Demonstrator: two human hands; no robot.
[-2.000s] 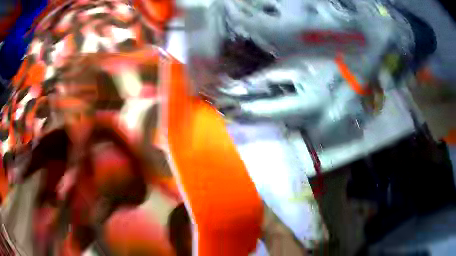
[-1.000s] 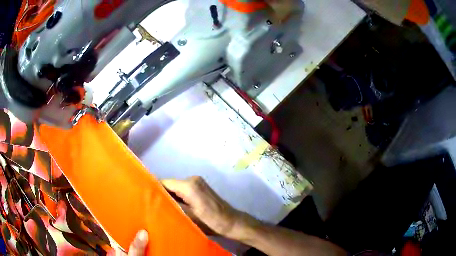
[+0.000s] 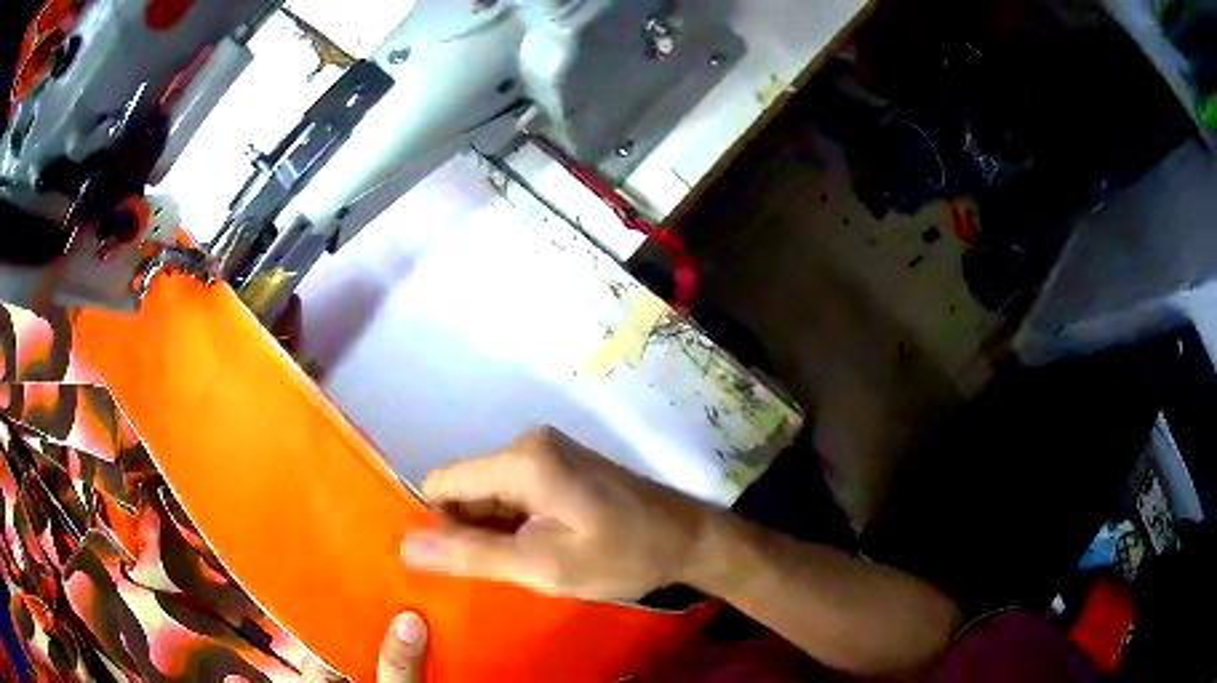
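The orange panel (image 3: pixel 267 440) runs from the needle area (image 3: pixel 174 267) of the grey-white sewing machine (image 3: pixel 441 147) down to the bottom of the view. My right hand (image 3: pixel 534 514) pinches its right edge between thumb and fingers, thumb on top. My left hand (image 3: pixel 403 650) shows only as one fingertip on the panel at the bottom edge; the rest is hidden or out of view. Patterned fabric (image 3: pixel 147 587) lies along the panel's left edge. The panel's upper end is at the presser foot, where the machine head partly hides it.
The worn white tabletop (image 3: pixel 454 360) has a chipped, taped right edge. A red cord (image 3: pixel 683 274) hangs at the table edge below the machine. A dark, littered floor (image 3: pixel 828 267) lies at right. A small yellow patch (image 3: pixel 267 296) sits beside the needle plate.
The view has swung from the machine's far side and shifted slightly right. Compared with one second ago, my right hand now has its thumb over the panel's edge, and the panel bends more near it.
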